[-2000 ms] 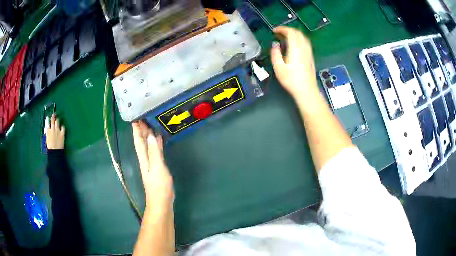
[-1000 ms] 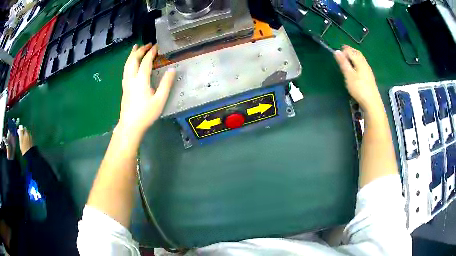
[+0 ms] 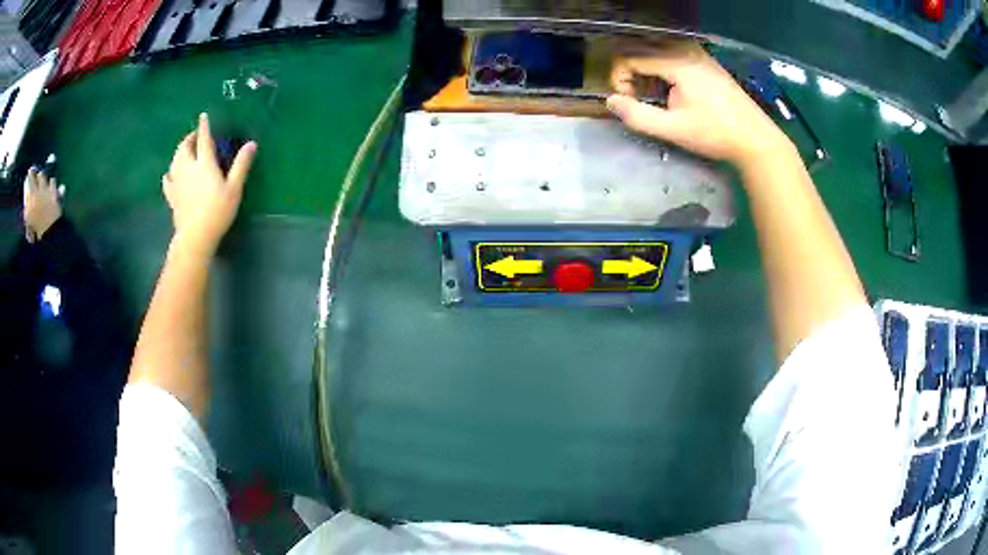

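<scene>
A phone frame (image 3: 542,62) with a dark blue panel and round camera holes at its left end lies in or just over the orange-edged nest (image 3: 450,101), behind the silver base plate (image 3: 509,173). My right hand (image 3: 693,108) has thumb and fingertips at the frame's right end, pinching it. My left hand (image 3: 206,184) is left of the press, over the green mat, thumb and forefinger apart. Something small and dark shows between them; whether it is held is unclear. The blue control panel (image 3: 460,271) with red button (image 3: 573,278) faces me.
A yellowish hose (image 3: 325,293) runs down left of the press. Black (image 3: 260,13) and red (image 3: 103,38) trays lie upper left, a white tray (image 3: 926,434) lower right. A loose frame (image 3: 898,201) lies right. Another person's hand (image 3: 43,203) is far left.
My right hand has moved from the mat on the right to the nest, bringing the thin frame. My left hand has left the press's side and moved left. The nest now shows more openly.
</scene>
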